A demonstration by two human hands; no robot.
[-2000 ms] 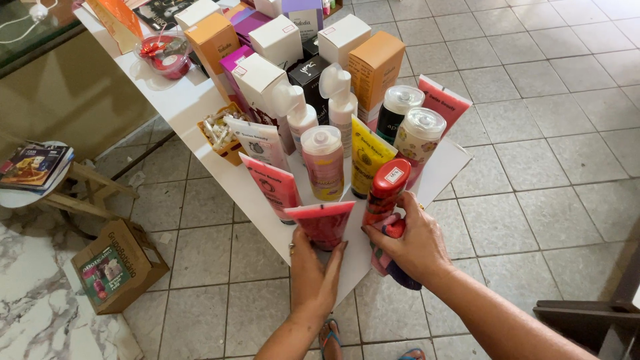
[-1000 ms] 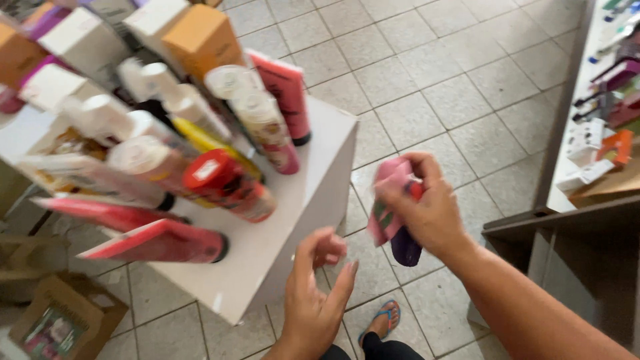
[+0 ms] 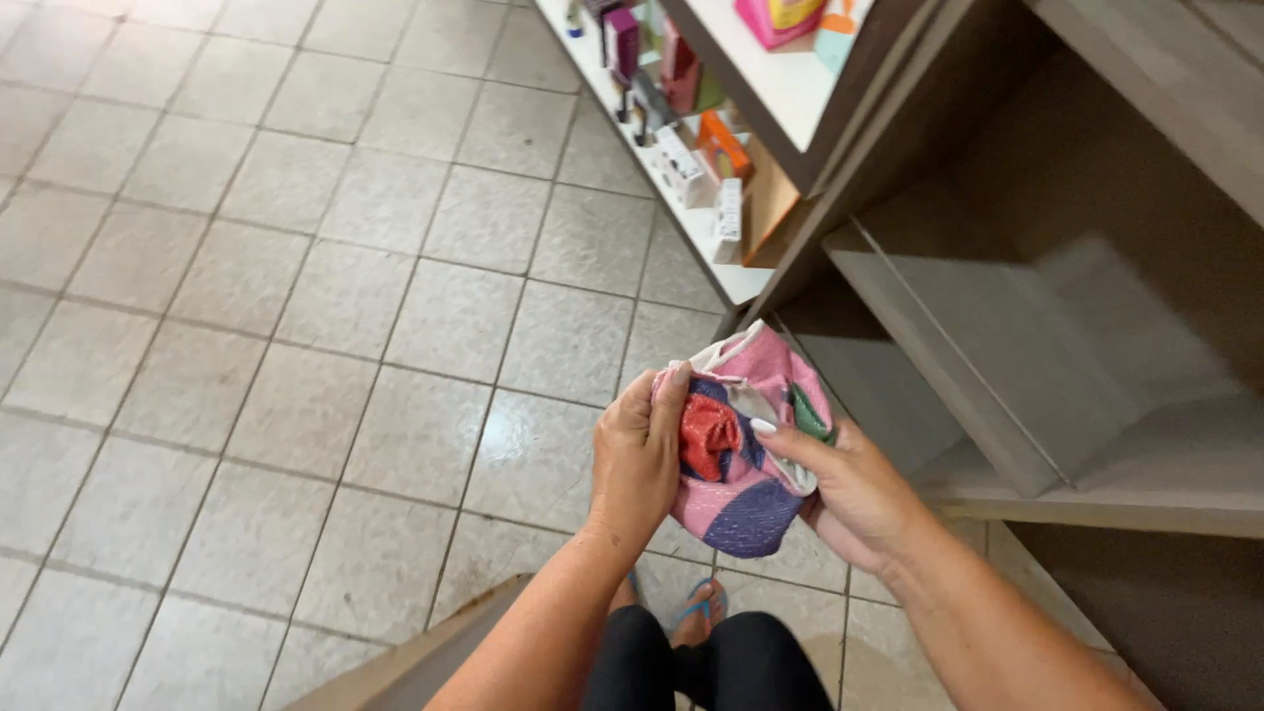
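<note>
A crumpled multicoloured cloth (image 3: 755,509), pink, purple, red and green with a white edge, is bunched between my two hands in front of my legs. My left hand (image 3: 640,444) grips its left side, the thumb lying on top near the pale edge. On the right side, my right hand (image 3: 854,484) pinches the cloth with its thumb over the folds and the fingers underneath, partly hidden.
Brown shelving (image 3: 987,365) stands at the right. Beyond my hands, a white display shelf (image 3: 736,281) holds small boxes, among them an orange box (image 3: 725,146) and a purple box (image 3: 621,44). Grey floor tiles (image 3: 296,296) spread left. A panel edge (image 3: 444,632) is at bottom left.
The view has swung right, away from the white stand of bottles and tubes. My left hand, holding nothing one second ago, now grips the cloth too. The cloth is more spread out.
</note>
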